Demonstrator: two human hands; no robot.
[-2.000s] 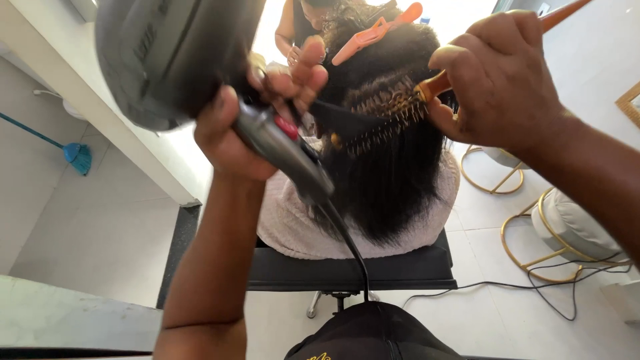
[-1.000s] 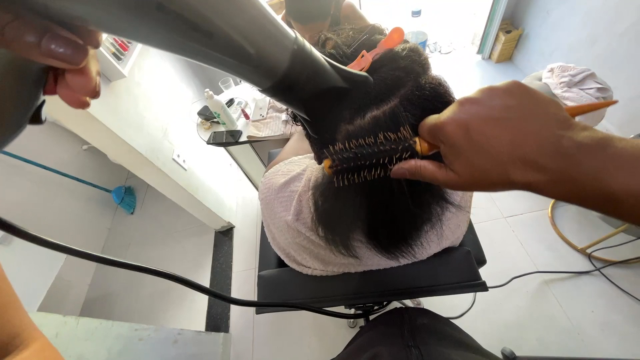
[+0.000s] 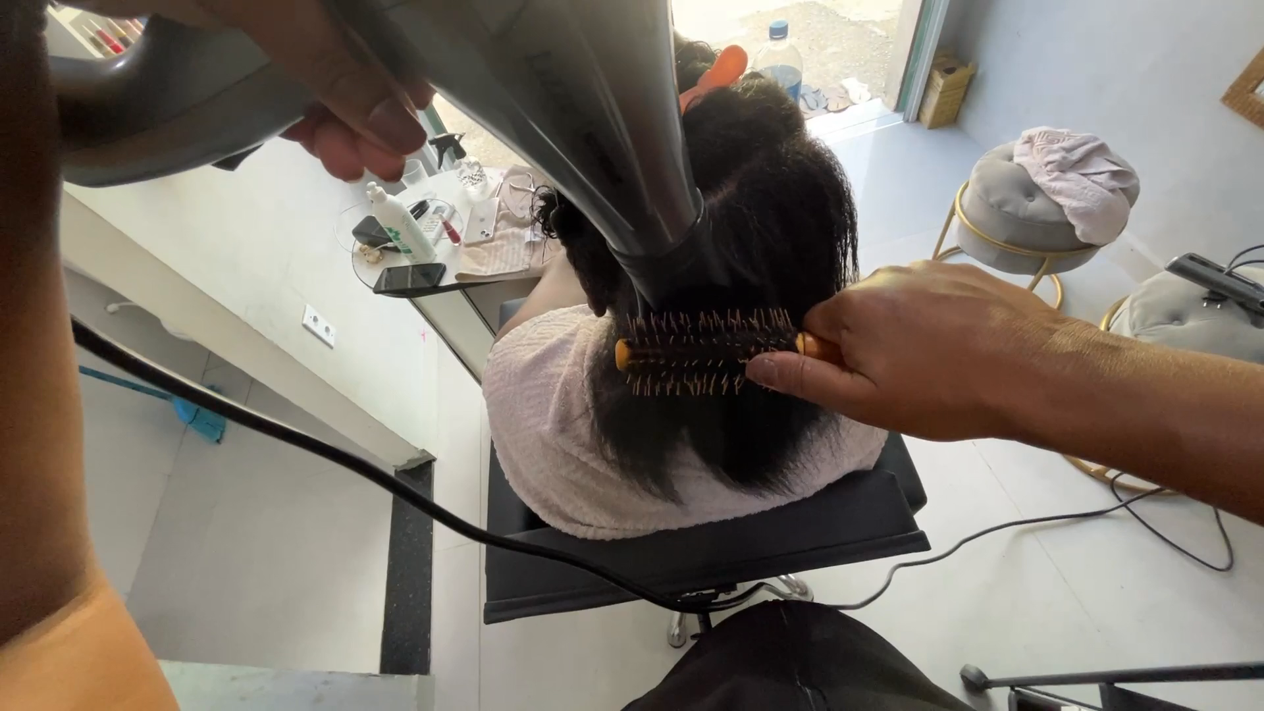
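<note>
My right hand (image 3: 918,355) grips the handle of a round hairbrush (image 3: 706,353), whose bristled barrel lies level across a seated person's dark hair (image 3: 780,217) at the back of the head. At upper left, my left hand (image 3: 336,99) is around the handle of a grey hair dryer (image 3: 563,109). The dryer's dark nozzle points down at the hair just above the brush. An orange hair clip (image 3: 719,74) holds hair near the top of the head. A pale towel (image 3: 553,425) covers the person's shoulders, and the loose hair ends hang over it.
The dryer's black cord (image 3: 395,484) crosses in front of the black chair (image 3: 711,563). At left stands a side table (image 3: 454,281) with a white bottle (image 3: 400,222) and a phone (image 3: 409,278). Round grey stools (image 3: 1027,212) stand at right, one bearing a towel (image 3: 1076,178). Another cord runs over the floor.
The dryer has swung from upright beside the head to pointing down at the hair. The brush has gone from tilted to level. The view has shifted.
</note>
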